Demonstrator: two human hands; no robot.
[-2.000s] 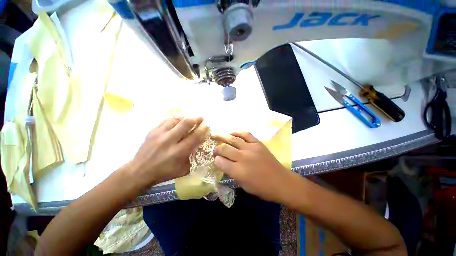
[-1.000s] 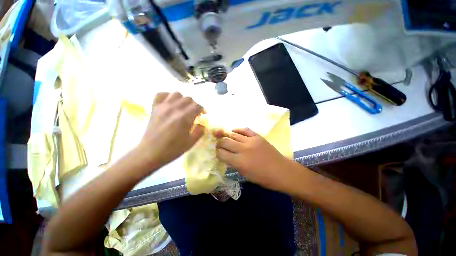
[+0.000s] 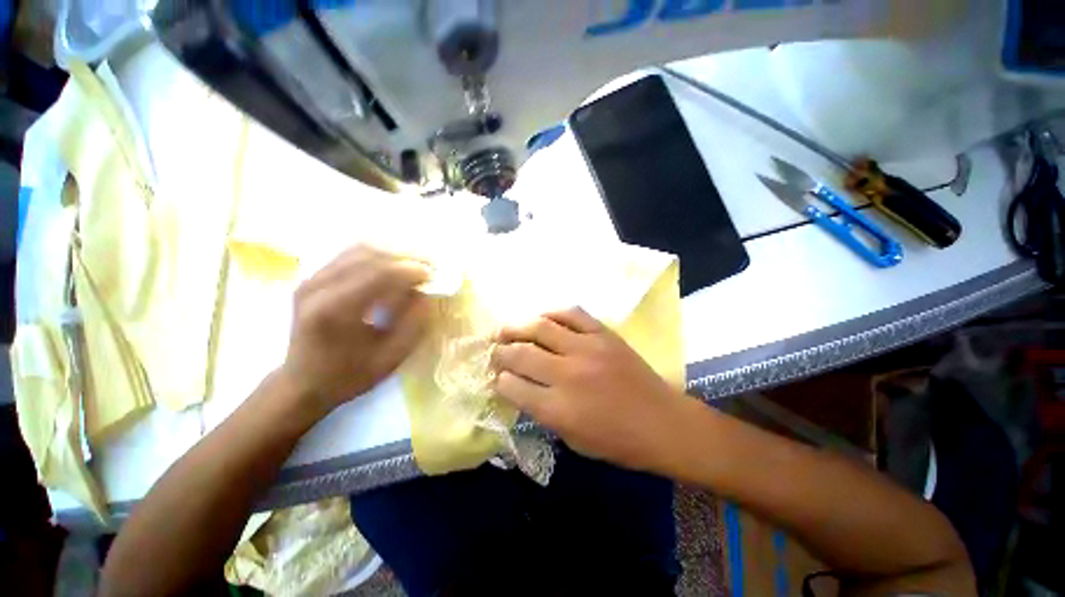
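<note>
A pale yellow fabric piece (image 3: pixel 438 437) lies in front of the sewing machine (image 3: pixel 350 70) and hangs over the table's front edge. Lace trim (image 3: pixel 467 371) lies on it, its end hanging past the edge. My left hand (image 3: pixel 356 321) is at the fabric's left side, fingers curled, with a pale bit of material at the fingertips; glare hides exactly what they pinch. My right hand (image 3: pixel 572 379) holds the lace and fabric at the right side. The presser foot area (image 3: pixel 485 175) is just beyond the hands, partly washed out by glare.
More yellow panels (image 3: pixel 111 233) lie at the left. A black phone (image 3: pixel 660 181), blue snips (image 3: pixel 835 216), a screwdriver (image 3: pixel 905 204) and black scissors (image 3: pixel 1034 210) lie at the right. A bin with yellow fabric (image 3: pixel 304 548) stands below the table. A clear tub (image 3: pixel 99 29) is at the top left.
My left hand has moved slightly left and down from the needle area, and more lace shows between the hands. My right hand stays in nearly the same place. The view has shifted.
</note>
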